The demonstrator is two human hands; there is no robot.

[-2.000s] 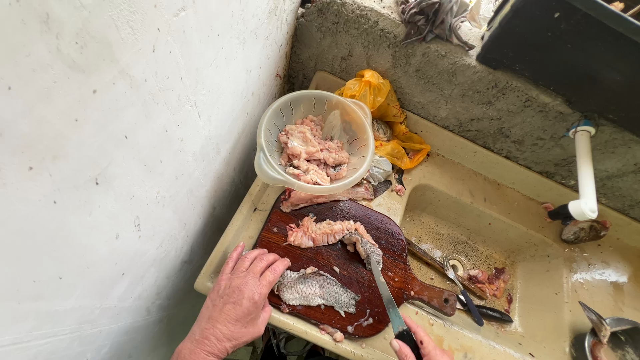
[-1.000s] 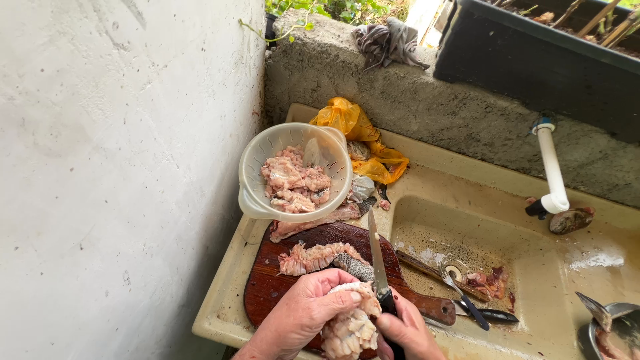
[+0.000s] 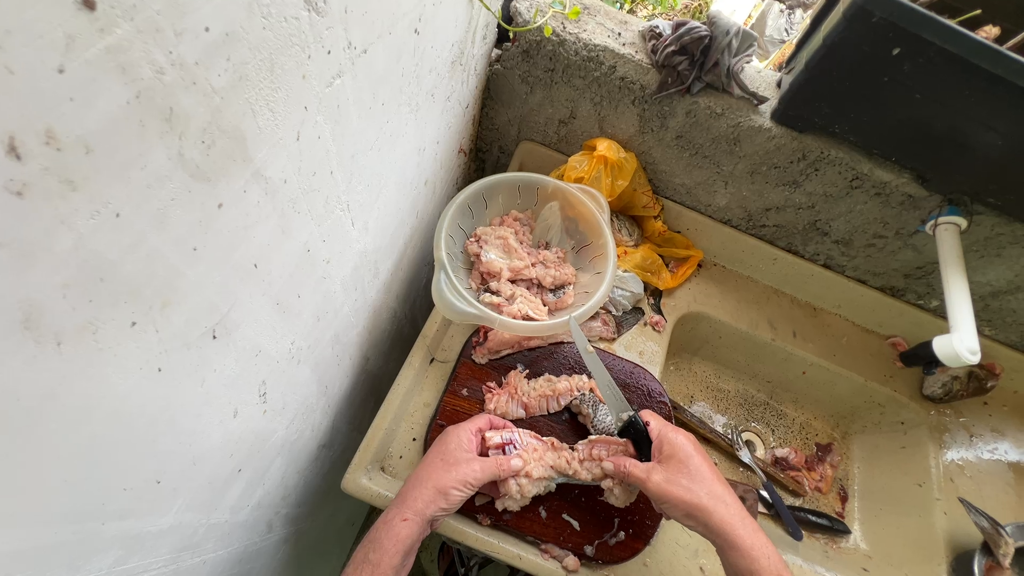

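Note:
A scored fish fillet (image 3: pixel 552 468), flesh side up, is stretched between my two hands over the dark wooden cutting board (image 3: pixel 472 384). My left hand (image 3: pixel 460 464) pinches its left end. My right hand (image 3: pixel 680 472) grips its right end and also holds a black-handled knife (image 3: pixel 604 380), whose blade points up and left toward the colander. Another scored fillet (image 3: pixel 532 394) with scaly skin at its right end lies on the board just beyond. Behind the board stands a translucent plastic colander (image 3: pixel 522 316) with pieces of fish flesh (image 3: pixel 520 264) in it.
Right of the board is a sink basin (image 3: pixel 744 344) with a fork (image 3: pixel 764 480), another black-handled knife (image 3: pixel 816 520) and fish scraps (image 3: pixel 808 468). A yellow plastic bag (image 3: pixel 612 172) lies behind the colander. A white pipe (image 3: pixel 956 280) comes down at right; a white wall (image 3: pixel 240 280) borders the left.
Two seconds ago one fillet lay skin side up on the board by my left hand, while the knife touched the other fillet. Now both hands hold a fillet flesh side up, raised and spread out.

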